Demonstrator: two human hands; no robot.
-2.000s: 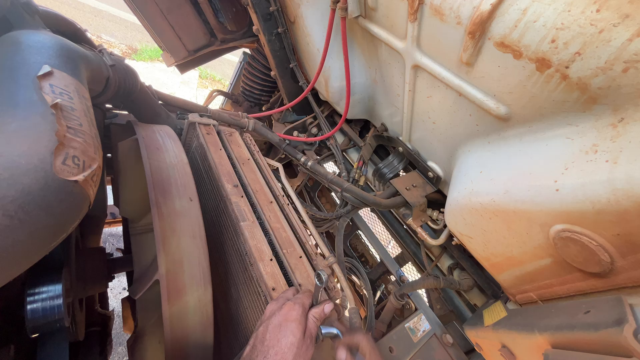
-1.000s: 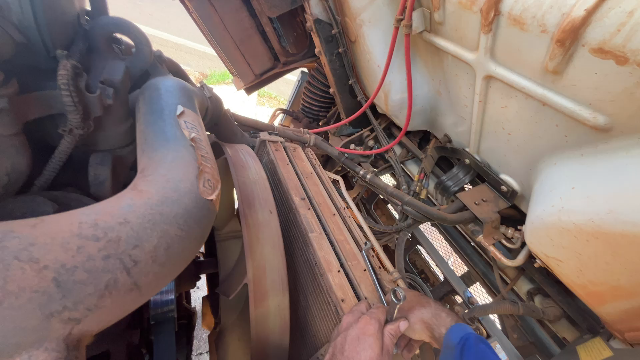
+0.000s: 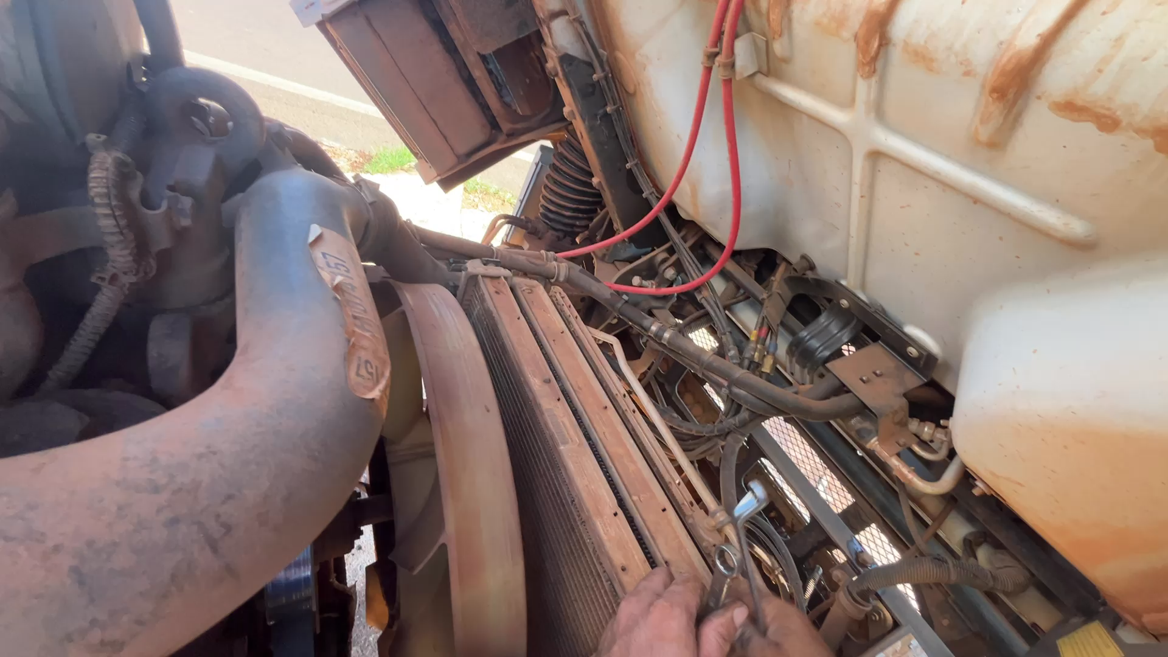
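Note:
My left hand is at the bottom of the head view, beside the top edge of the radiator stack. A combination wrench with a ring end stands up between its fingers. My right hand sits just right of it, its fingers round a second wrench, whose shiny end points up. The two hands are close together, and the lower parts of both wrenches are hidden. A thin metal pipe runs down along the radiator toward the wrenches.
A large dusty intake pipe fills the left, with a fan shroud beside the radiator. Red hoses hang from the pale cab panel. Black hoses, brackets and a metal mesh step lie at the right.
The view has swung left since two seconds ago. The blue sleeve seen one second ago is out of view. The shiny wrench end now stands higher above my right hand.

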